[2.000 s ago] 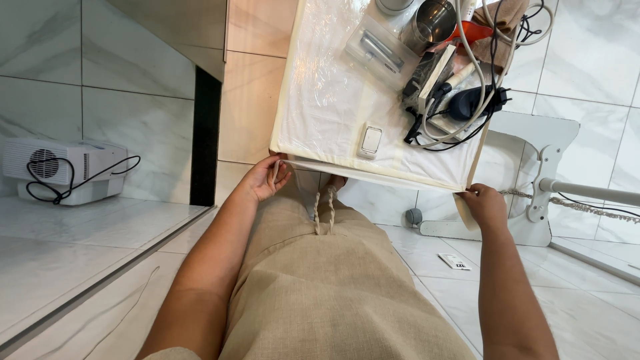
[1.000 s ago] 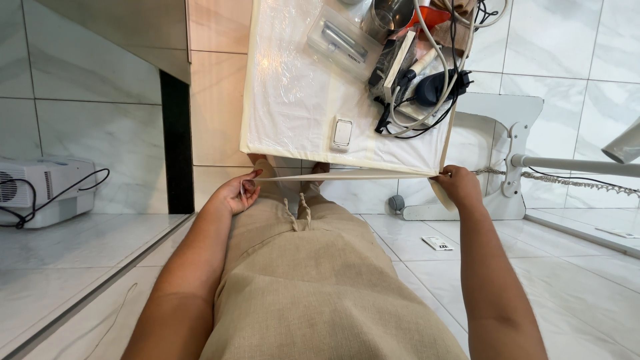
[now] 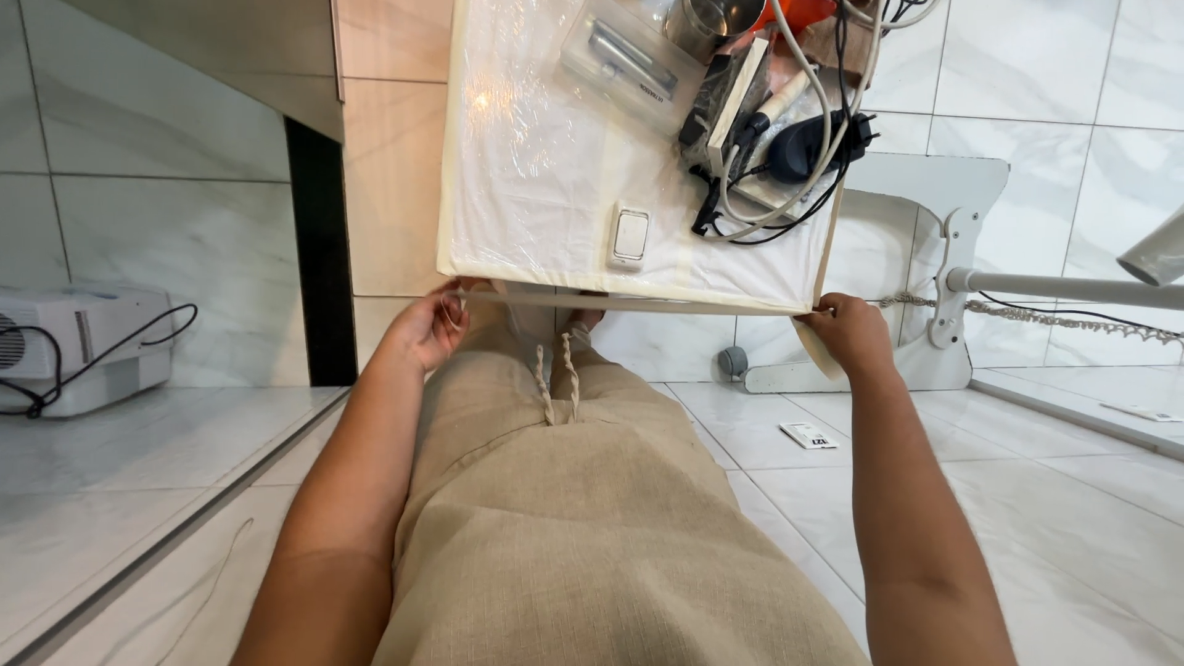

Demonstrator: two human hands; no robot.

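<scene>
A strip of pale tape (image 3: 638,303) is stretched along the near edge of a table covered with white cloth and clear plastic (image 3: 527,213). My left hand (image 3: 435,324) pinches the strip's left end by the table's near left corner. At the near right corner, my right hand (image 3: 844,333) holds a roll of masking tape (image 3: 819,350), partly hidden by the fingers. A white switch-like box (image 3: 631,236) lies on the cover near the strip. Farther back are a clear plastic case (image 3: 634,69), a metal cup (image 3: 712,23) and a black power adapter (image 3: 803,148).
Tangled cables (image 3: 832,171) lie at the table's right. A white metal stand (image 3: 957,268) with a caster is right of the table. A white appliance (image 3: 83,342) with a black cord sits at left. A small printed packet (image 3: 808,436) lies on the tiled floor.
The strip between my hands has come into plainer view, off the table's near edge. Both hands keep their places near the two corners. The view has shifted somewhat.
</scene>
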